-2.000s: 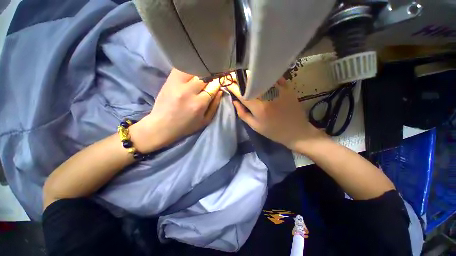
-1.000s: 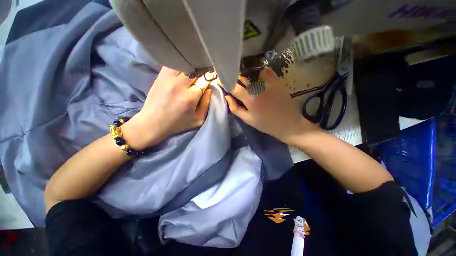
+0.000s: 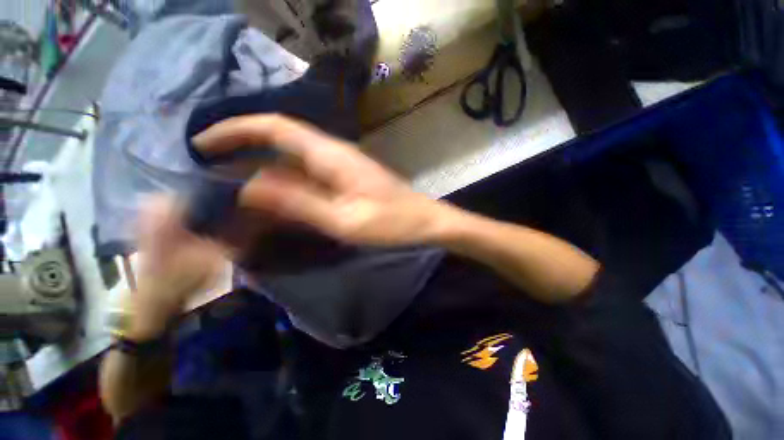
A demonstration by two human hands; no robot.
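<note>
The garment's pale blue-grey lining (image 3: 142, 112) lies bunched at the upper left. Its dark slate-grey shell fabric (image 3: 348, 296) spreads below the hands, over the wearer's lap. My right hand (image 3: 331, 185) is near the middle, fingers pointing left, with dark cloth bunched between thumb and fingers. My left hand (image 3: 176, 266) is lower left, strongly blurred, beside the dark cloth. Its fingers and grip cannot be made out. The sewing machine head and needle are not clearly visible.
Black-handled scissors (image 3: 494, 90) lie on the table at upper right, beyond the ruler edge (image 3: 481, 155). A blue basket (image 3: 748, 163) stands at right with pale cloth by it. A round grey-green machine part (image 3: 52, 279) is at far left.
The view has shifted down and left, away from the machine head. Both hands have left the needle area with the garment's dark part, moving left and towards the wearer. The hands are now blurred.
</note>
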